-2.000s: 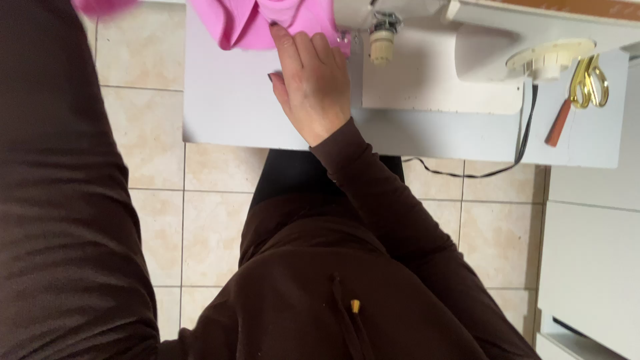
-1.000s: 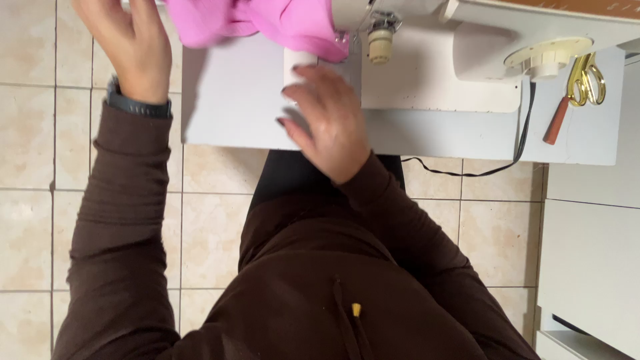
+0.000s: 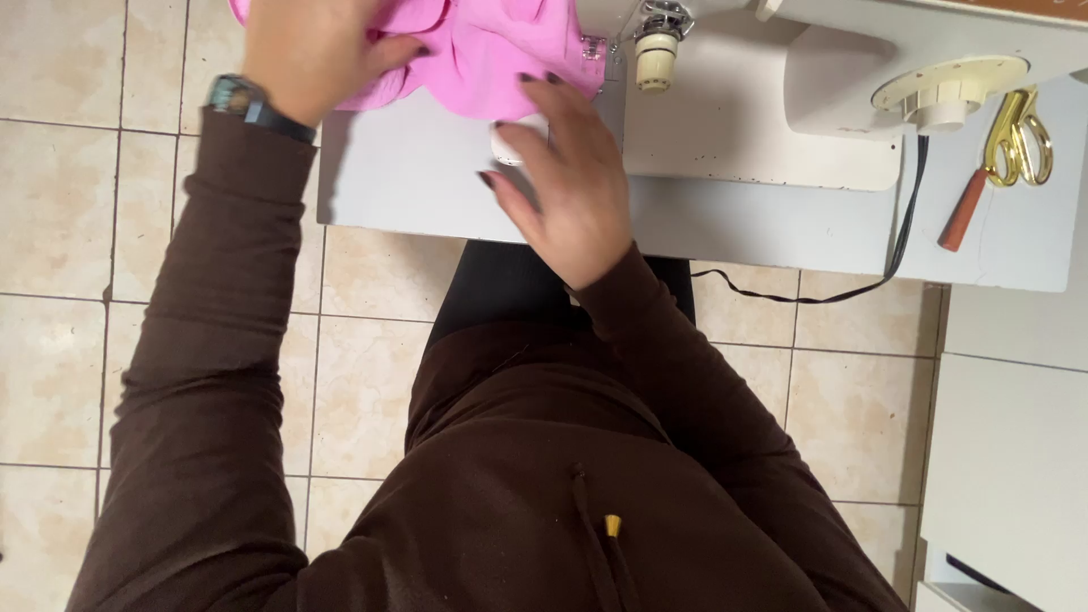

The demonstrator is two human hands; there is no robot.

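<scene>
Pink fabric [image 3: 501, 59] lies bunched over the sewing machine's left end, at the top of the view. My left hand [image 3: 314, 51], with a watch on the wrist, is over the fabric's left part; its fingers are partly cut off by the frame's top edge, and whether it grips the cloth cannot be told. My right hand [image 3: 569, 170] is blurred, its fingers apart at the fabric's front edge, with nothing seen held in it. Partly under its fingers shows a small white object [image 3: 507, 146]. A clear plastic presser-area part [image 3: 592, 53] touches the fabric's right side.
The white sewing machine [image 3: 756, 153] stands on a grey table [image 3: 399, 178], its cream dial [image 3: 656, 64] and handwheel [image 3: 943, 93] facing up. Gold-handled scissors [image 3: 1007, 149] and a reddish-brown tool handle [image 3: 965, 212] lie at the right. A black cord [image 3: 914, 204] hangs over the table's front edge. White drawers [image 3: 1011, 459] stand lower right.
Two seconds ago my right hand lay on the fabric; it is now at the cloth's front edge, fingers spread. My left hand has come into view and moved right, over the fabric.
</scene>
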